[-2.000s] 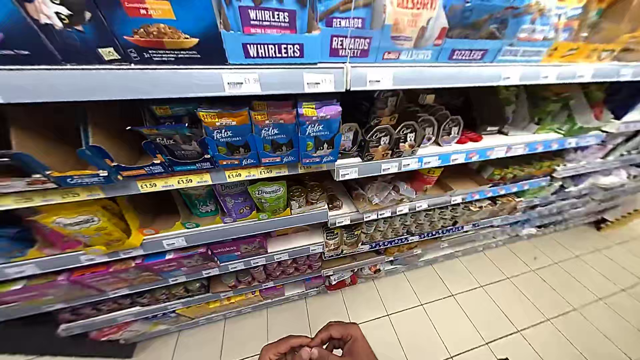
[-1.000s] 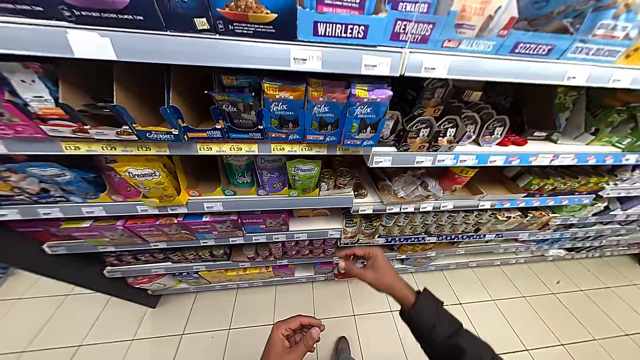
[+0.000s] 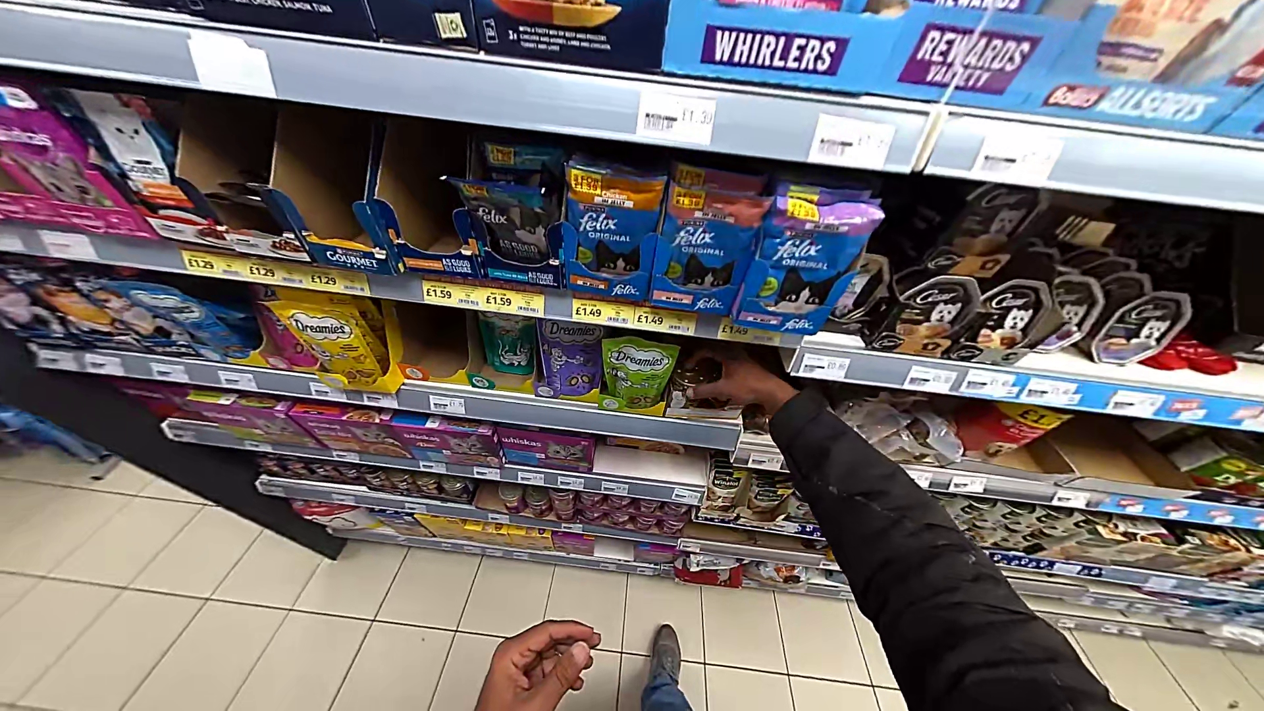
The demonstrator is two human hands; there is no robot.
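Observation:
My right hand, in a black padded sleeve, reaches onto the shelf just right of a green Dreamies treat pouch. Its fingers are at a small dark round container; whether they grip it cannot be told. Above it stand Felix pouches in open cartons, among them a purple-topped Felix pouch. Low in the view my left hand is half curled over the floor, thumb near the fingers, with nothing seen in it.
Black Cesar trays are stacked on the shelf at right. Whiskas boxes stand on a lower shelf. The upper shelf edge juts out above. My shoe is on the tiled floor.
My hands were together low in the view, then apart. My right hand has since gone in to the shelf beside the green pouch. My left hand stays low.

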